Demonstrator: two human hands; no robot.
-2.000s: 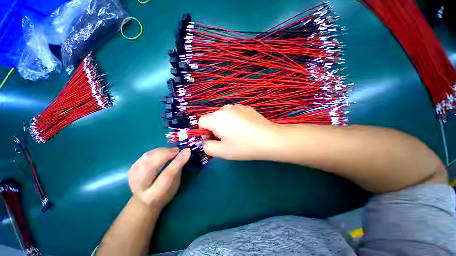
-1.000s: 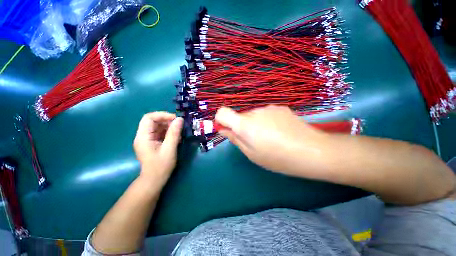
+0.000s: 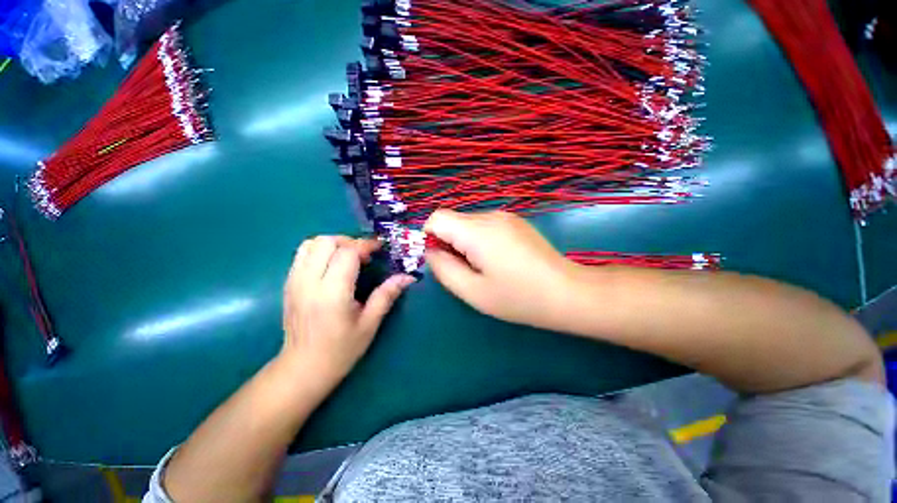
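A large fan of red wires lies in front of me, with black connector housings along its left edge and whitish tips at its right. My right hand is closed on a small bunch of red wires at the fan's lower edge; whitish ends show left of its fingertips and the other ends lie out to the right under the forearm. My left hand is at the lower left corner of the fan, thumb and fingers apart around the housings there. Whether its fingertips hold a housing cannot be told.
A spare red wire bundle lies at upper left, below crumpled clear bags. A thin red-and-dark set lies at the left. A long red bundle is at far right. The mat's front edge is near my body.
The whole view has shifted, with the pile higher in the picture. My left thumb and fingers have spread and moved to the lower housings. My right hand still holds the red wires, now lower along the pile.
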